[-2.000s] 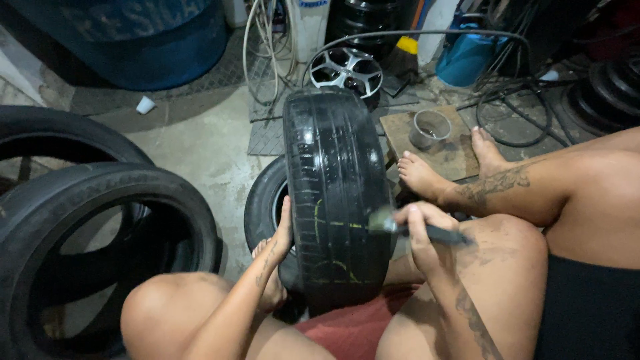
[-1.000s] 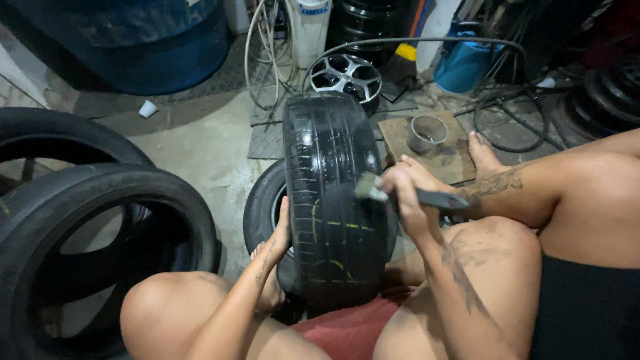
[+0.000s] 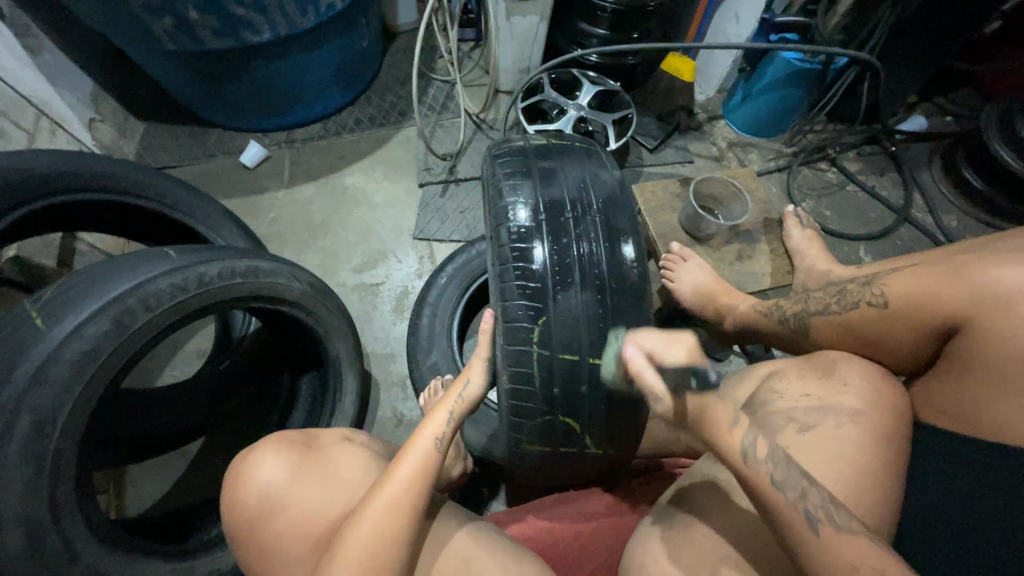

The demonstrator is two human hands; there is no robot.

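A worn black car tire (image 3: 568, 304) stands upright between my knees, its tread facing up toward me, wet and shiny in its upper part and marked with yellow lines lower down. My left hand (image 3: 482, 356) rests flat against its left side, fingers pointing forward. In my right hand (image 3: 664, 368) is a brush (image 3: 616, 358), blurred, its bristles at the right edge of the tread. A clear plastic tub (image 3: 714, 210) with some liquid in it sits on a wooden board (image 3: 760, 260) to the right of the tire.
Another tire (image 3: 436, 320) lies flat under the upright one. More tires (image 3: 320, 320) are at the left. Behind are an alloy wheel cover (image 3: 578, 108), a blue barrel (image 3: 264, 80), a black hose (image 3: 704, 46) and a teal container (image 3: 764, 92). Another person's bare legs (image 3: 864, 300) reach in from the right.
The wet shine on the tread remains in its upper part. My right hand with the brush has moved down along the right side of the tread since one second ago. My left hand stays against the tire.
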